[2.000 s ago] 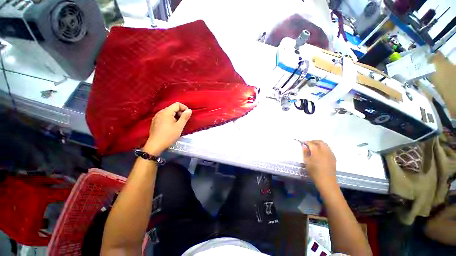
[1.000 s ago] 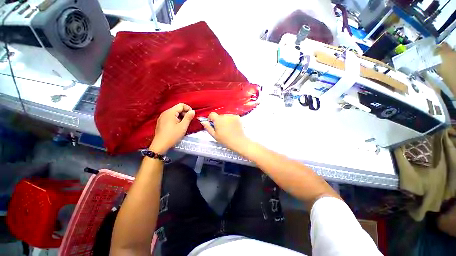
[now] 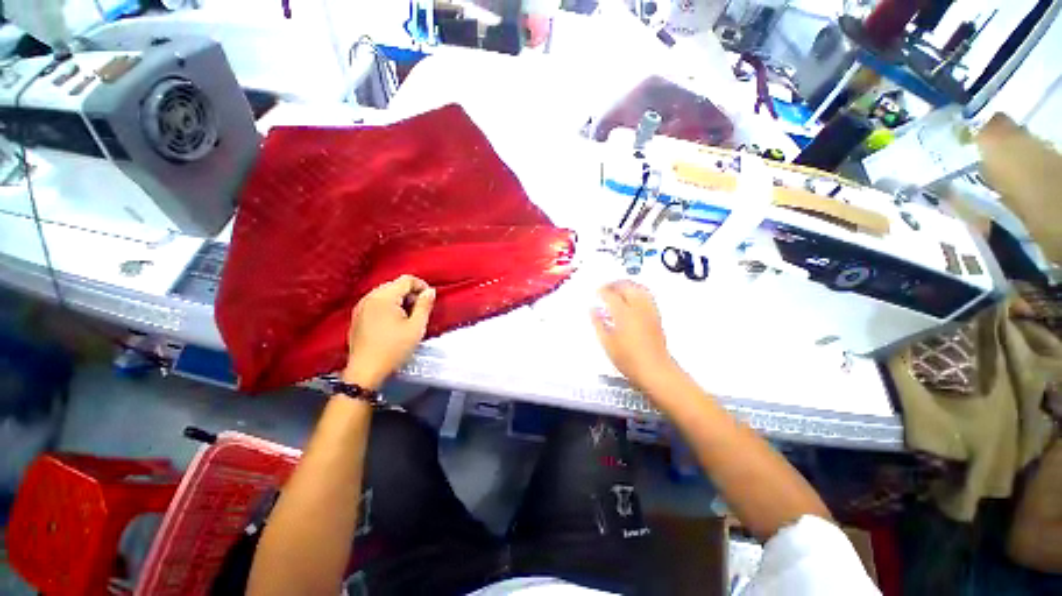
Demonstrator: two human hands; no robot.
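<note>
The red patterned fabric (image 3: 361, 192) lies spread on the white table, its brighter plain band along the near edge. My left hand (image 3: 393, 326) is bare, with a dark bead bracelet, and pinches the near edge of the fabric between thumb and fingertips. My right hand (image 3: 631, 328) is over the white table, right of the fabric and apart from it. Its fingers are curled together; whether a small tool is between them is too blurred to tell.
A sewing machine (image 3: 804, 233) stands at right, black-handled scissors (image 3: 685, 264) beside its head. A second machine (image 3: 186, 128) stands upper left. A pinkish-red basket (image 3: 227, 501) and red stool (image 3: 70, 524) are below left. Tan cloth (image 3: 961, 431) hangs at right.
My right hand moved from the right onto the fabric edge near my left hand, then back right, off the cloth. My left hand keeps its pinch. The view has shifted slightly.
</note>
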